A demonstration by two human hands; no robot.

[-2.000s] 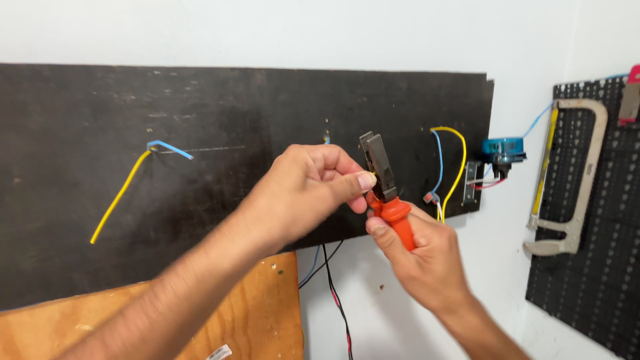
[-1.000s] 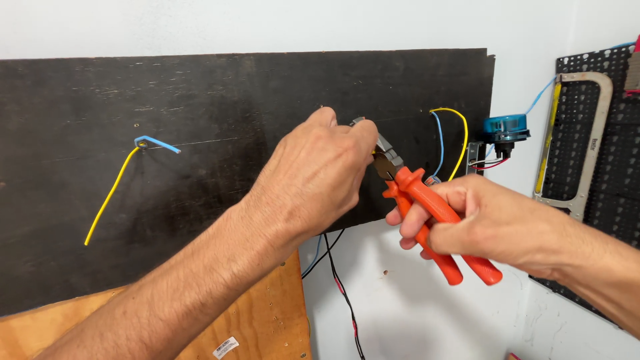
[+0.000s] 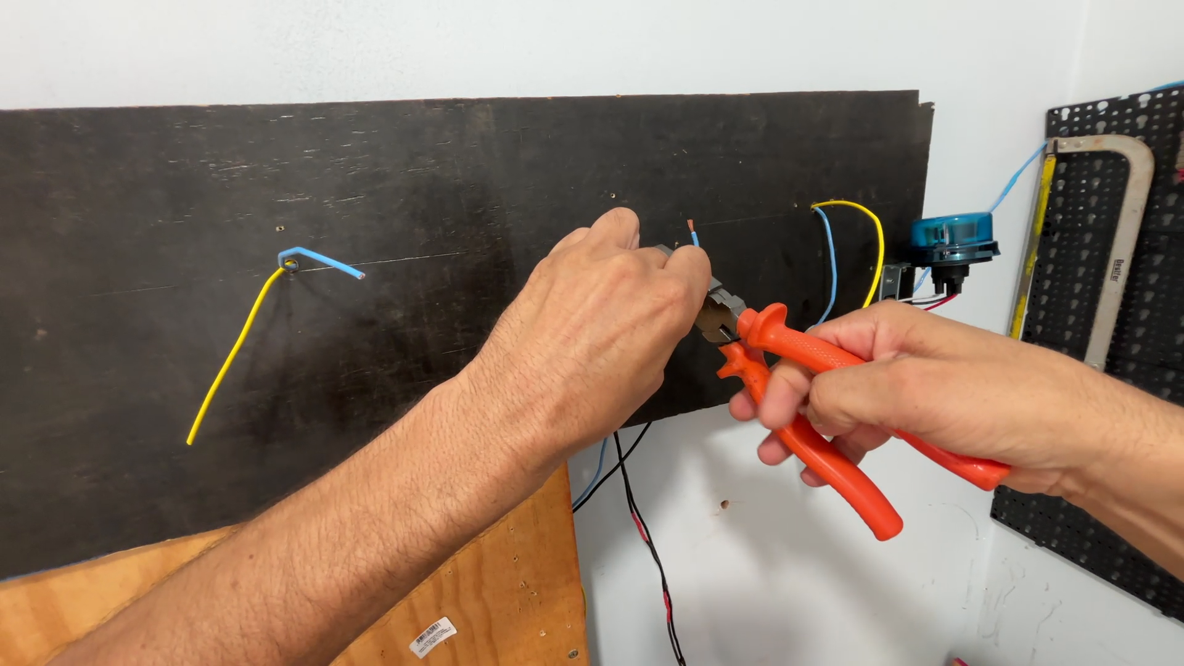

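My right hand (image 3: 888, 398) grips combination pliers (image 3: 786, 370) with orange insulated handles, spread somewhat apart. Their metal jaws point up and left, the tips hidden behind the fingers of my left hand (image 3: 610, 314). Those fingers are bent together at the jaws in front of the black board (image 3: 444, 185); what they pinch is hidden. Just above them pokes the end of a blue wire (image 3: 694, 237) with bare copper strands. To the left, a yellow wire (image 3: 231, 361) and a short blue wire (image 3: 324, 260) come out of a hole in the board.
Another yellow wire (image 3: 879, 242) and blue wire (image 3: 832, 264) loop from the board's right part. Beyond its edge is a blue beacon light (image 3: 953, 240). A hacksaw (image 3: 1124, 250) hangs on a black pegboard (image 3: 1064, 444). Below are plywood (image 3: 499, 573) and dangling black and red wires (image 3: 652, 555).
The pliers have tilted from nearly upright to pointing up and left, and their handles have spread. My left hand now covers the jaw tips. The blue wire's bare end has come into sight.
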